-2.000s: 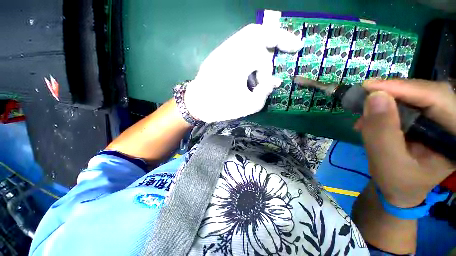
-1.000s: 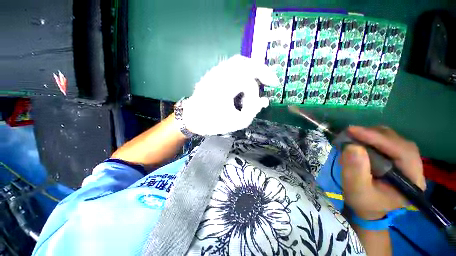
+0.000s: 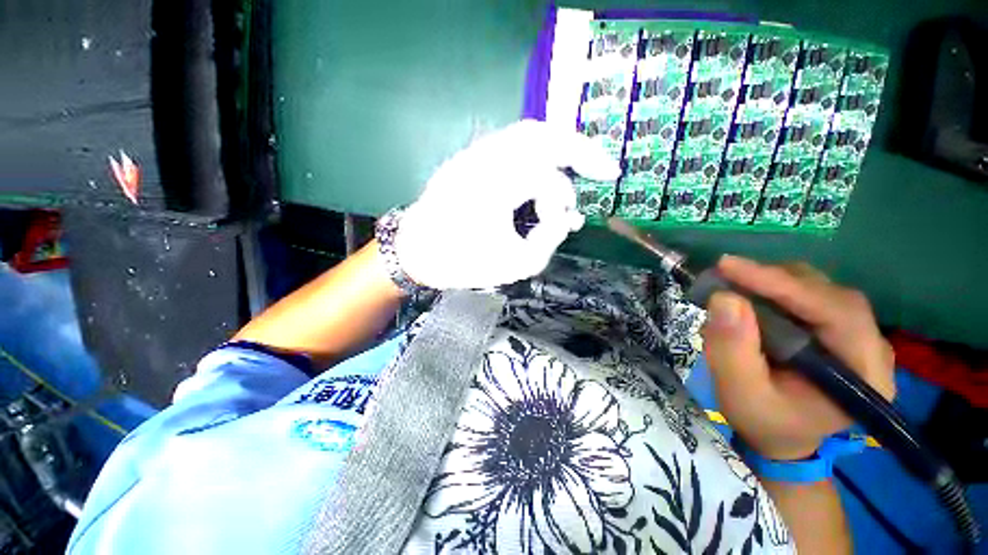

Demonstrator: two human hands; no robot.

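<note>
A green PCB panel (image 3: pixel 737 130) with rows of small boards lies on a purple support pad (image 3: pixel 538 81) with a white strip at its left edge. My left hand (image 3: pixel 498 206), in a white glove with a dark mark, is at the panel's lower left corner, fingertips drawn together. Whether it holds a thin strand cannot be made out. My bare right hand (image 3: pixel 791 352) holds a soldering iron (image 3: pixel 748 314) by its dark handle. The iron's tip is just below the panel's lower left edge, near the gloved fingertips.
Black foam sheets (image 3: pixel 76 98) lie at the left, with a small red and white mark on them. A green bench mat (image 3: pixel 358 108) lies under the work. A dark curved object (image 3: pixel 948 98) is at the right. Blue floor shows below the bench on both sides.
Both hands have moved down from over the panel to its lower left edge, uncovering more boards. In the last second, the iron has shifted slightly left, nearer the glove.
</note>
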